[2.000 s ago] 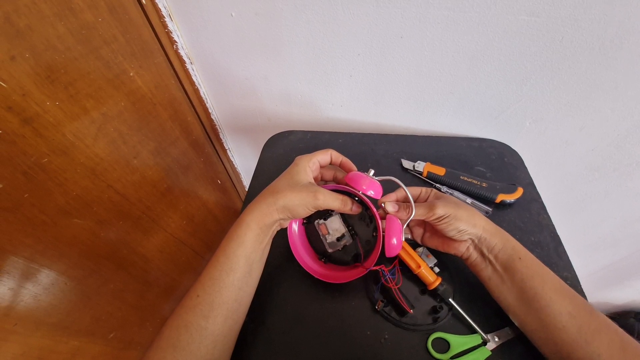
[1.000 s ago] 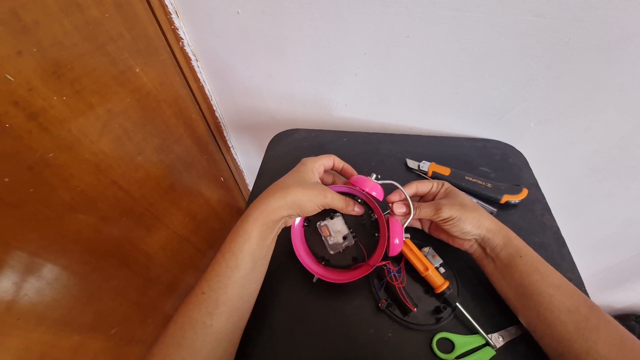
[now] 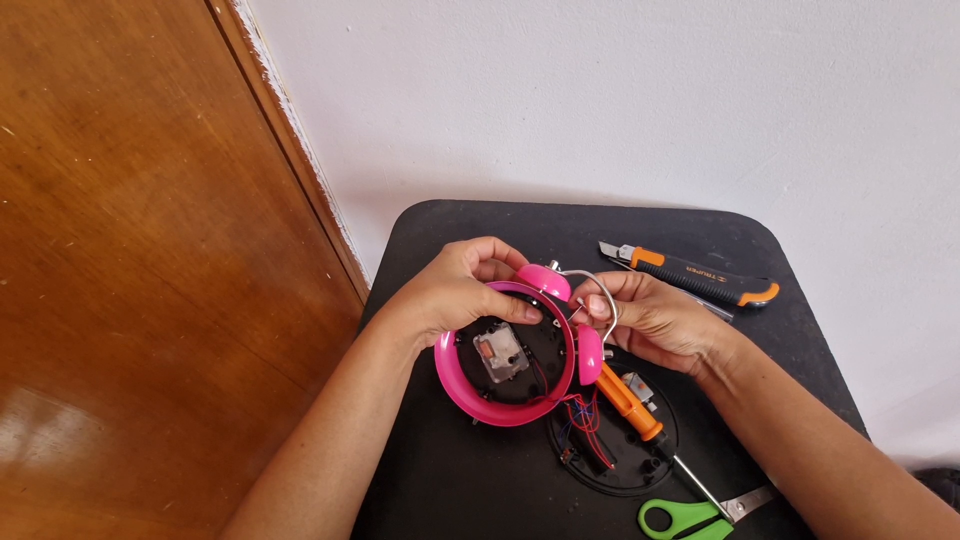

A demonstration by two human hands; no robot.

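Observation:
My left hand [image 3: 480,292] grips the upper left rim of a pink twin-bell alarm clock housing [image 3: 459,390], its thumb inside. The housing is open at the back and shows a clear clock movement [image 3: 499,352] on black plastic. My right hand [image 3: 645,315] pinches the thin metal hammer [image 3: 577,307] between the two pink bells [image 3: 591,354], under the wire handle [image 3: 611,300]. Red and blue wires [image 3: 585,427] run from the housing to a round black back cover [image 3: 637,472] on the table. An orange-handled screwdriver [image 3: 630,401] lies across that cover.
A utility knife [image 3: 705,279] lies at the back right of the black table [image 3: 465,232], with a slim clear-handled tool [image 3: 709,306] partly beneath it. Green-handled scissors [image 3: 675,517] lie at the front right, under the screwdriver tip. A white wall stands behind, a wooden door to the left.
Both hands keep their hold at the clock. The housing has shifted slightly over the table, and my right fingers have changed position a little around the hammer.

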